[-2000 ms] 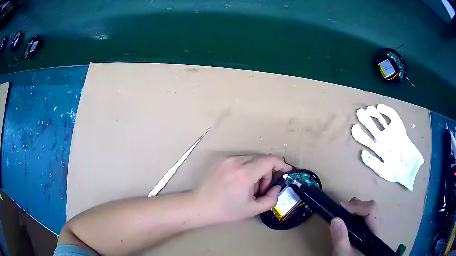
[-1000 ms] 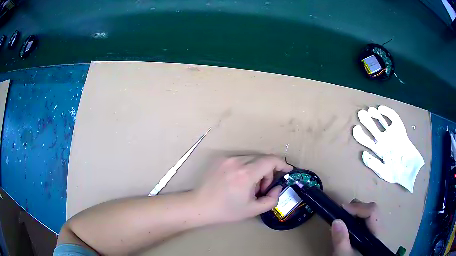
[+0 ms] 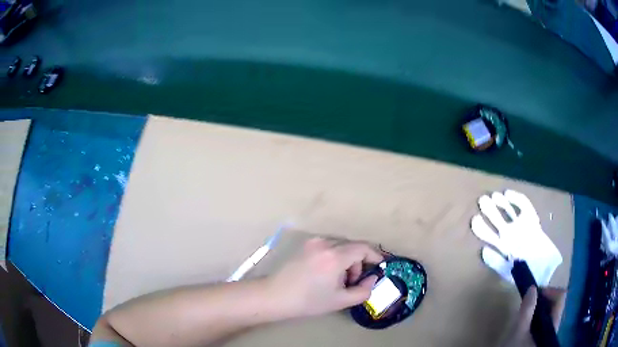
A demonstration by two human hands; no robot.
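Observation:
A round black housing [image 3: 417, 293] lies open side up on the cardboard mat [image 3: 223, 176]. It holds a green circuit board [image 3: 400, 274] and a silver-white battery [image 3: 384, 296] with a yellow edge. My left hand [image 3: 328, 274] grips the housing's left rim; its fingertips are partly hidden. My right hand [image 3: 535, 318] holds a black electric screwdriver [image 3: 533, 298], its tip over the white glove and away from the housing. The right hand is partly cut off by the bottom edge. Pale, pointed tweezers [image 3: 254, 260] lie left of my left hand, blurred.
A white knit glove [image 3: 518, 237] lies at the mat's right. Another open housing [image 3: 500, 125] sits on the green conveyor [image 3: 271, 88], with several small dark units at far left. A black box [image 3: 600, 278] with a red light stands at the right edge.
My right hand has moved the screwdriver off the board, to the right, over the glove. The left hand still holds the housing. The conveyor housing has shifted left. The whole view has tilted upward.

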